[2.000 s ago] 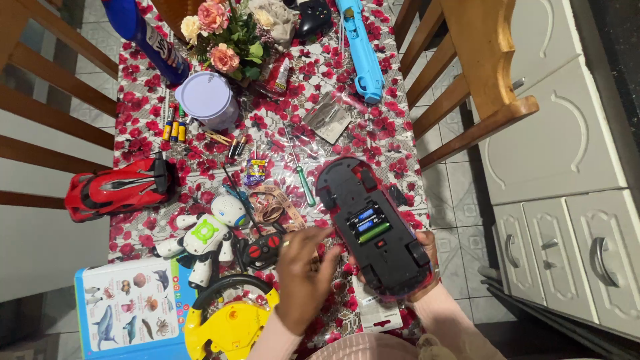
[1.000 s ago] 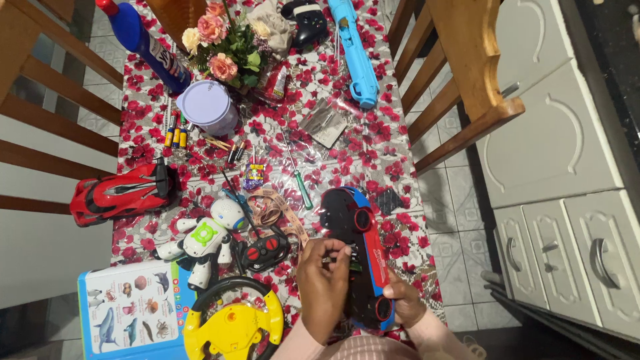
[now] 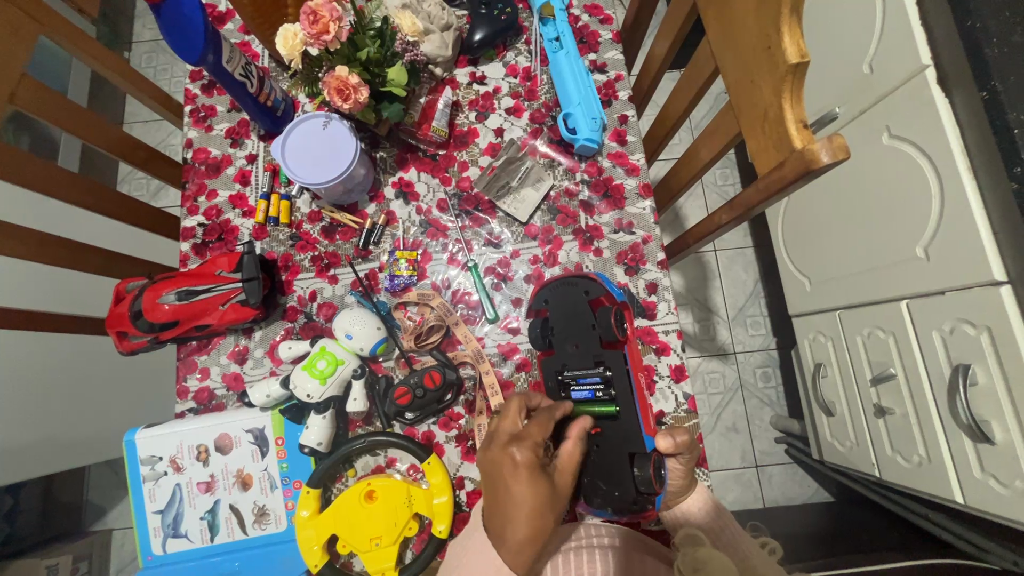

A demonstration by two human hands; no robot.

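An upturned toy car [image 3: 592, 336], black underneath with red and blue sides, rests near the table's right edge. My right hand [image 3: 678, 464] grips its side by a wheel at the near end. My left hand [image 3: 532, 468] is over the underside, thumb and fingertips at a green battery [image 3: 596, 409] in the bay; whether they pinch it cannot be told. Black and blue Panasonic AA batteries [image 3: 588, 390] lie beside it. A green-handled screwdriver [image 3: 483, 292] lies beyond the car, and a tape measure [image 3: 460, 332] curls left of it.
Left are a red toy car [image 3: 188, 304], a white toy robot [image 3: 324, 368], a black remote control [image 3: 416, 394], a yellow toy steering wheel [image 3: 380, 512] and a picture book [image 3: 212, 488]. Farther back stand a lidded tub [image 3: 326, 156], loose batteries [image 3: 274, 210], flowers [image 3: 348, 88] and a blue toy gun [image 3: 574, 88].
The toy car was tilted onto its side one second ago, showing its red and blue flank; now its underside faces up again. My left hand has stayed close to the battery bay.
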